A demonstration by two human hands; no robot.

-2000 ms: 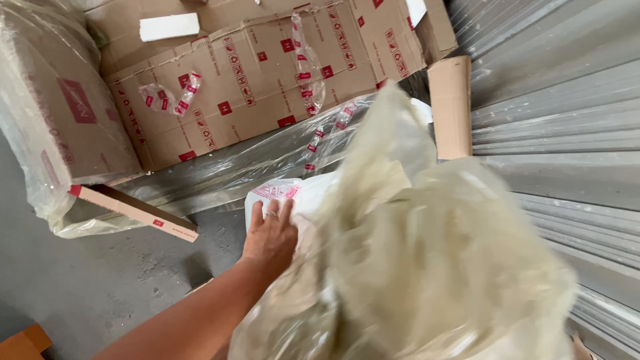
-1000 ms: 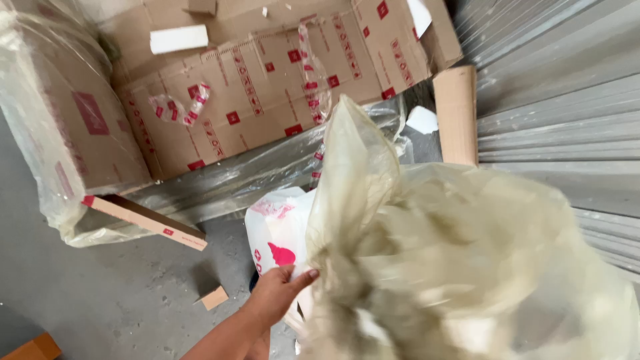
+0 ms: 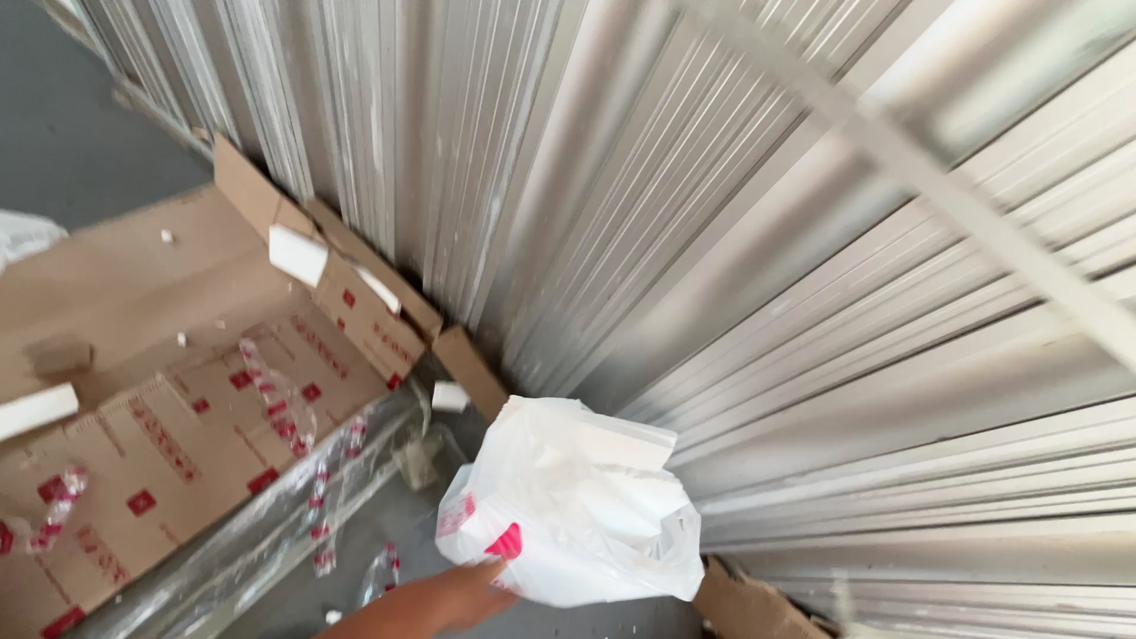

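Note:
My left hand comes in from the lower edge and grips the side of a white plastic bag with pink print. White pieces, which look like foam or board, show in the bag's mouth. My fingers are partly hidden by the bag and blurred. My right hand is out of view. To the left of the bag lies a large opened cardboard box with red and brown printed marks, and printed clear tape lies over it.
Tall metal profiles lean along the back and right. A pale strip crosses the upper right. White foam pieces lie on the cardboard. Clear plastic wrap runs along the box's near edge. Another cardboard piece is at the bottom.
The large translucent yellowish plastic sheet that filled the right side is out of view. My left hand still has the white bag, now more fully seen. The view has swung right toward the metal profiles.

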